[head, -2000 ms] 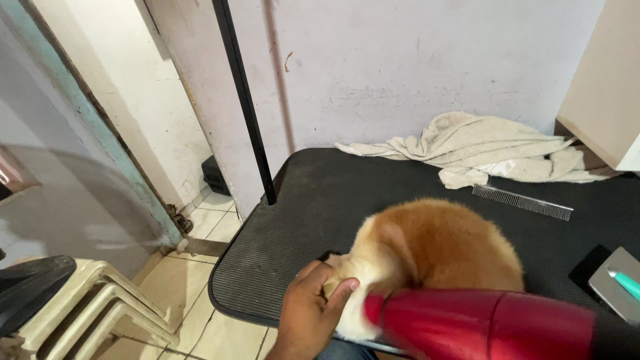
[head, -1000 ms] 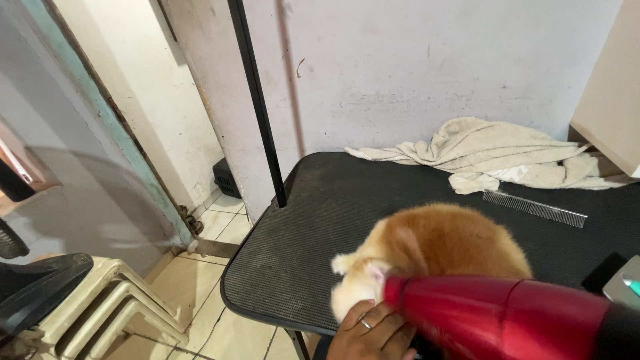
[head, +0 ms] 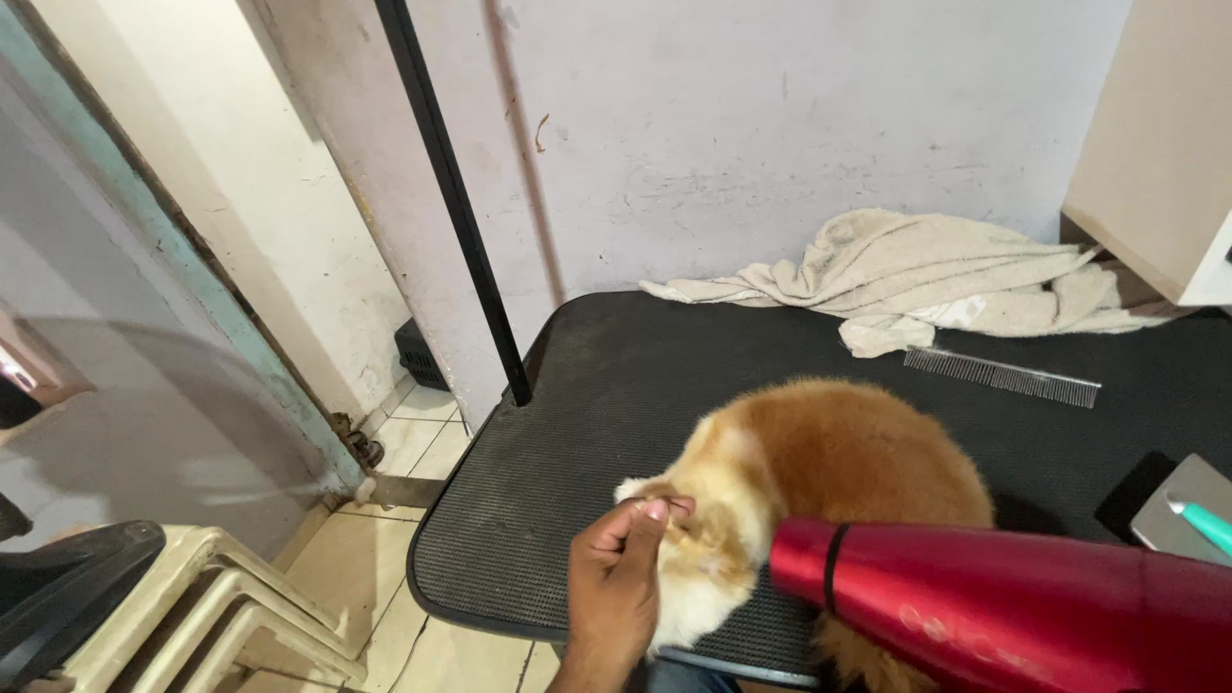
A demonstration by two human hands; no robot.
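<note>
An orange and white furry animal (head: pixel 857 452) lies curled on the black ribbed grooming table, its pale head toward the near left. My left hand (head: pixel 621 568) is at the head, with thumb and forefinger pinched together on what looks like an ear. A red blow dryer (head: pixel 1001 597) reaches in from the lower right, its nozzle close beside the animal's neck. My right hand is out of the frame, so its hold cannot be seen.
Behind the animal lie a metal comb (head: pixel 1001 375) and a crumpled beige towel (head: pixel 924 260). A grey slicker brush with a teal part (head: pixel 1189 510) is at right. A black upright post (head: pixel 462 212) rises at the table's left corner. Stacked plastic chairs (head: pixel 221 597) stand lower left.
My left hand has gone from below the animal's face to the side of its head, and its fingers now pinch there. The head has turned; the dryer still points at the animal.
</note>
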